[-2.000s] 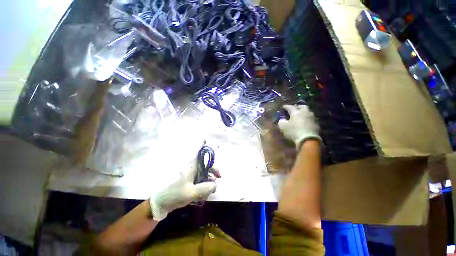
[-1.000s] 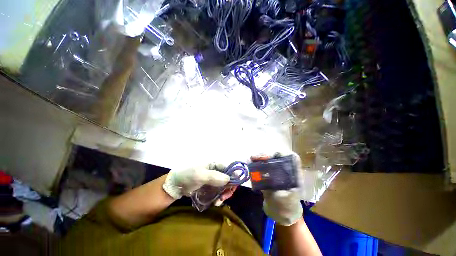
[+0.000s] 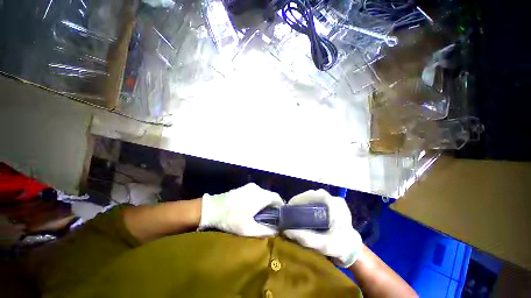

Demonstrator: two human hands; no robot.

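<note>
My left hand (image 3: 241, 210), in a white glove, is closed on a coiled cable (image 3: 268, 216), of which only a small part shows between the fingers. My right hand (image 3: 331, 227), also gloved, holds a dark blue-grey device (image 3: 305, 216) with small markings on its face. Both hands are together close to my body, below the front edge of the bench, and the cable end touches or meets the device. Whether a clear pack is around them cannot be told.
A brightly lit white surface (image 3: 262, 128) lies ahead. Behind it are clear plastic packs (image 3: 361, 35) and a black looped cable (image 3: 317, 43). Clear plastic lies at left and right. A cardboard flap (image 3: 471, 204) is at right, with a blue crate (image 3: 416, 250) below it.
The view has tilted down. Both hands have come together near my body. The device has turned, its orange patch no longer showing, and now meets the cable. Earlier the right hand was reaching to the right.
</note>
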